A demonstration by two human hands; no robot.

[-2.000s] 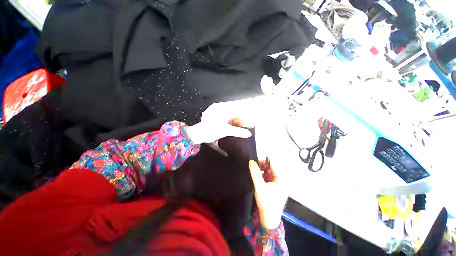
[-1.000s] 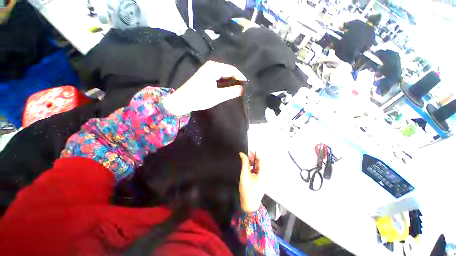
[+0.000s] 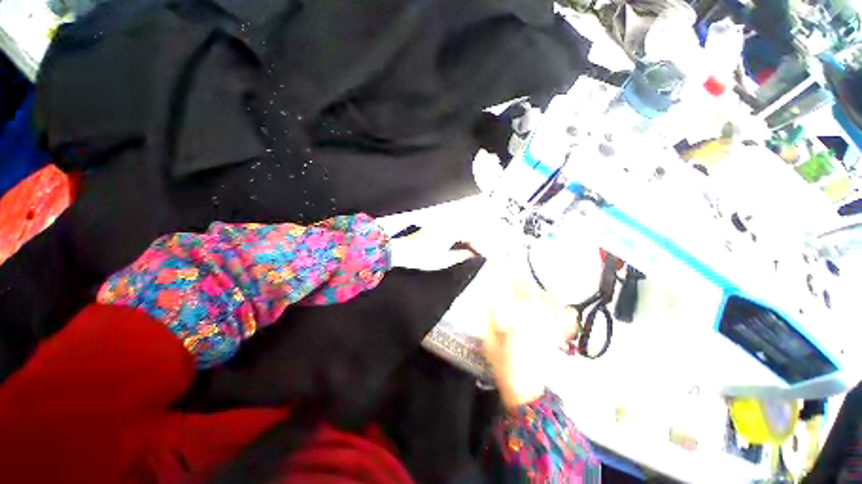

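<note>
My left hand [image 3: 430,250] lies at the table's left edge on a black fabric piece [image 3: 321,336], its fingers closed on the piece's upper corner. The piece hangs down over my lap. My right hand [image 3: 525,326] is off the cloth, over the white table, blurred and overexposed, with its fingertips by the black handle loops of the scissors [image 3: 595,329]. I cannot tell if it grips them. The sewing machine [image 3: 643,227], white with a blue stripe, stands beyond, its needle area just past my left hand.
A large black fabric pile [image 3: 378,85] covers the area beyond my left arm. A red stool [image 3: 36,206] is at the far left. The machine's dark control panel [image 3: 777,338] and a yellow roll [image 3: 764,420] are at the right. A speckled strip [image 3: 458,348] runs along the table edge.
My right hand has let go of the cloth edge and moved right to the scissors. My left hand has lowered from its raised position with the cloth corner. The view has tilted down toward the table.
</note>
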